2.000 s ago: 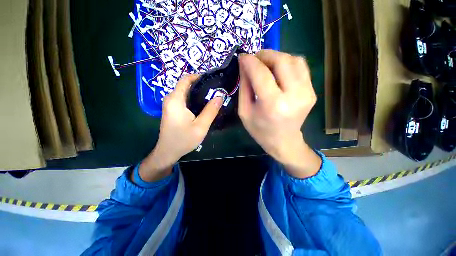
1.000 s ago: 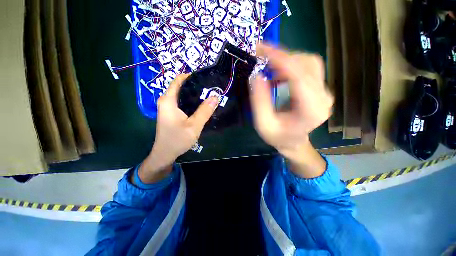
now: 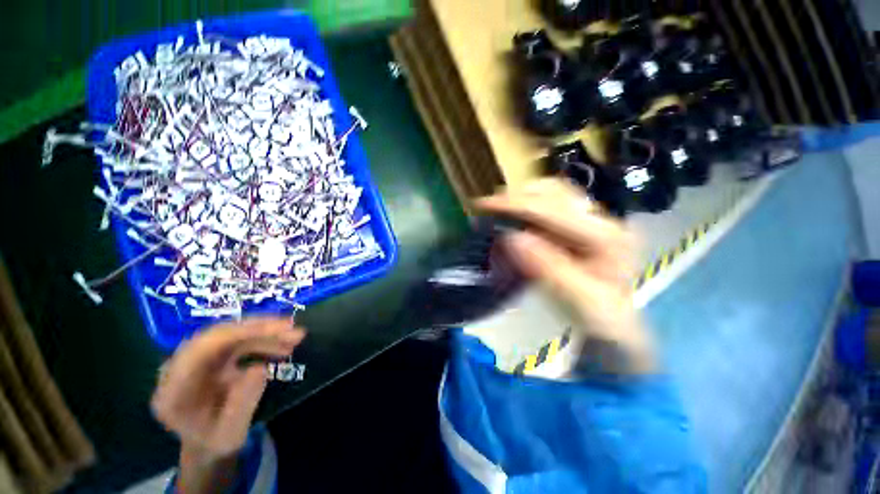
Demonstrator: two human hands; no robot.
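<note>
A black plastic housing (image 3: 458, 288), blurred by motion, is in my right hand (image 3: 579, 256) at the neck end, over the right front of the bench. My left hand (image 3: 217, 381) is apart from it, near the front edge of the blue tray (image 3: 388, 236). Its fingers are curved, with a gap between thumb and fingers, and nothing shows in it. White wired circuit boards (image 3: 232, 154) are heaped in the tray, some hanging over its rim. One white board (image 3: 286, 370) lies on the dark green bench beside my left fingertips.
A cardboard sheet (image 3: 487, 72) at the right carries rows of black housings (image 3: 637, 159) with white boards in them. More cardboard (image 3: 29, 376) stands at the left. Yellow-black tape (image 3: 666, 259) crosses the floor. Blue objects (image 3: 859, 338) show at the far right.
The view has swung to the right, so the tray appears further left. My left hand has let go of the housing. My right hand now holds it, away from the tray.
</note>
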